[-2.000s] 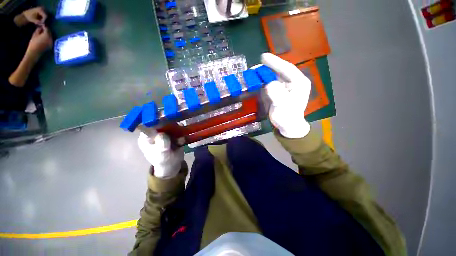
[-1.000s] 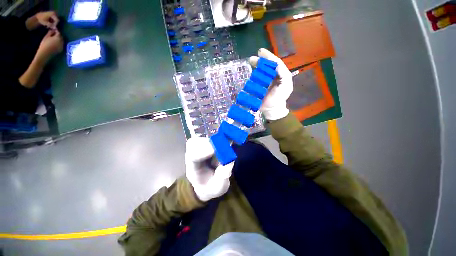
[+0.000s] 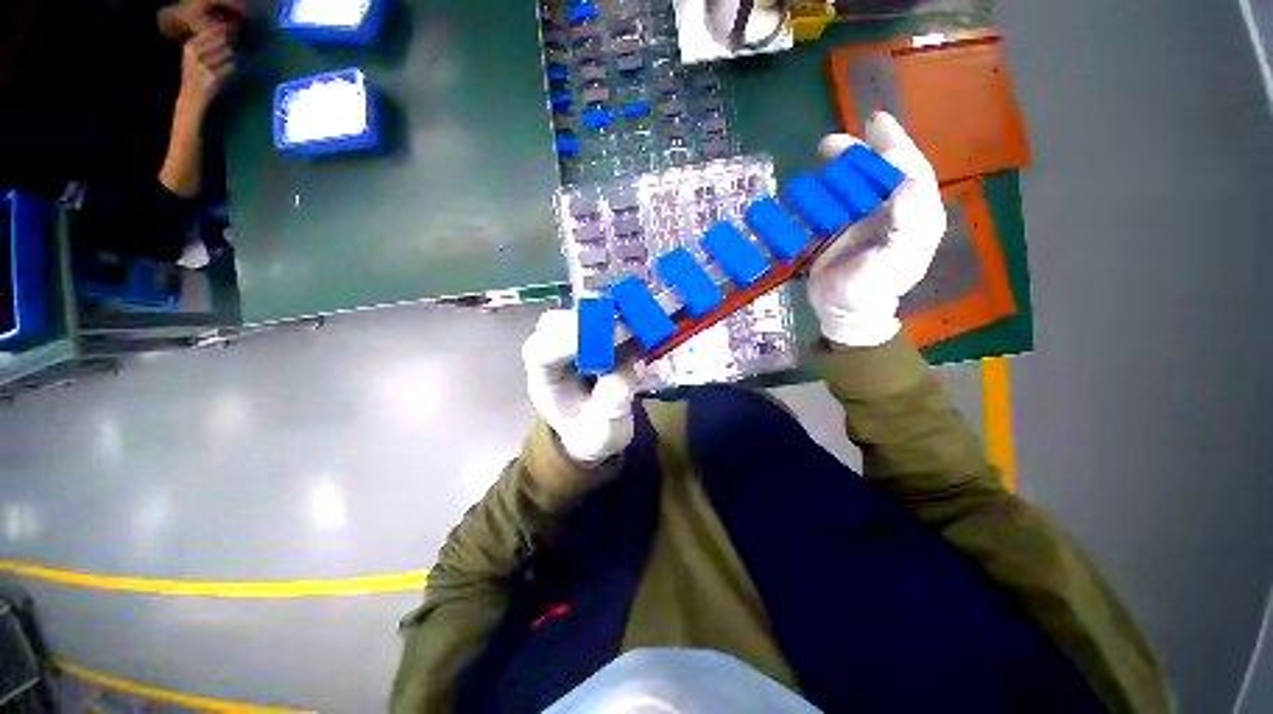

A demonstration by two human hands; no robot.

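A row of several bright blue blocks (image 3: 736,254) stands along a narrow red-orange bar (image 3: 726,315). My left hand (image 3: 579,391), in a white glove, grips the lower left end of the bar. My right hand (image 3: 882,244), also in a white glove, grips its upper right end. The bar is tilted, right end farther from me, and held above a clear blister tray (image 3: 609,207) with rows of pockets. Dark parts sit in some pockets. The bar and blocks hide part of the tray.
A dark grid tray with scattered blue pieces (image 3: 631,77) lies behind. Two orange fixture plates (image 3: 977,119) lie at the right. A white machine base (image 3: 712,39) stands at the back. Blue boxes with white contents (image 3: 374,123) and another person's hands (image 3: 208,59) are at the left.
The bar with the blue blocks has gone from level to steep and now lies at a milder slant, its red-orange edge showing again. Both hands still hold it. The view has shifted, moving the bench rightward.
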